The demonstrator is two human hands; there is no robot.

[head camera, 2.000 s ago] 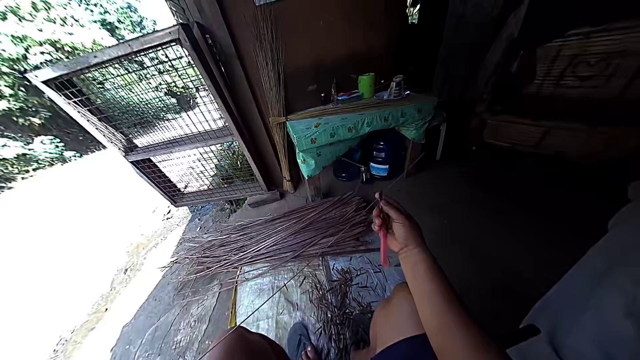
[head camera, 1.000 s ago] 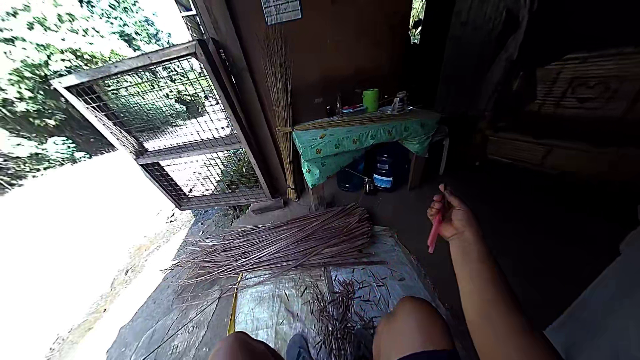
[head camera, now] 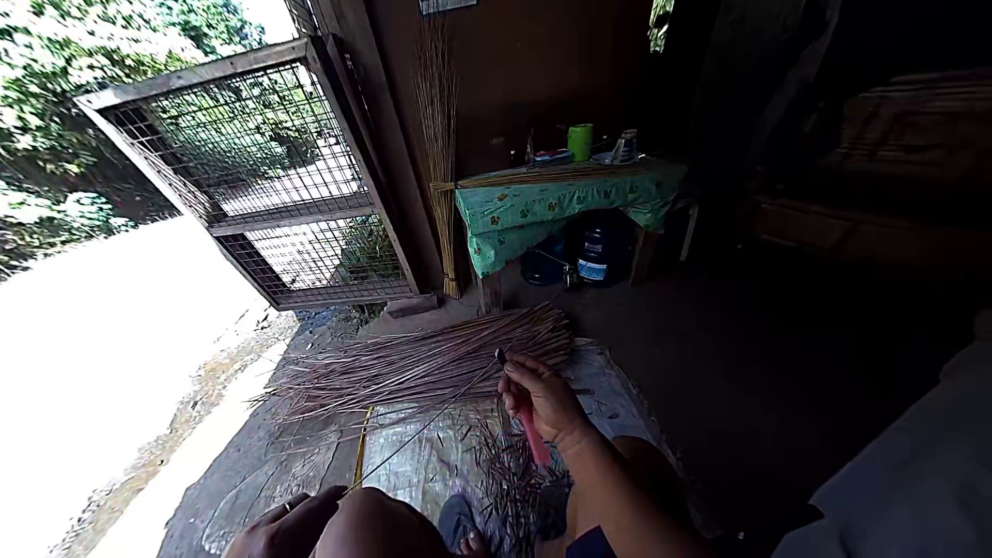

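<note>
My right hand (head camera: 542,399) is closed around a tool with a pink handle (head camera: 533,438), held over the mat; its dark upper end shows above the fingers. A long thin stick (head camera: 422,430) runs from that end down to my left hand (head camera: 287,527), which lies beside my knee at the bottom edge, a ring on one finger. The left fingertips are hidden, though the stick meets them. Beyond both hands a large pile of thin brown sticks (head camera: 434,356) lies across the floor. Short dark cut pieces (head camera: 508,473) are scattered on the pale mat (head camera: 415,446) near my feet.
A table with a green patterned cloth (head camera: 535,205) holds a green cup (head camera: 580,142) and more sticks. Blue water jugs (head camera: 593,256) stand beneath. A tied stick bundle (head camera: 442,170) leans on the wall beside an open mesh gate (head camera: 256,178). Grey fabric (head camera: 914,457) is at the right.
My right hand has moved left and down, toward the stick pile. My left hand and the long stick between the hands now show; neither was in view before.
</note>
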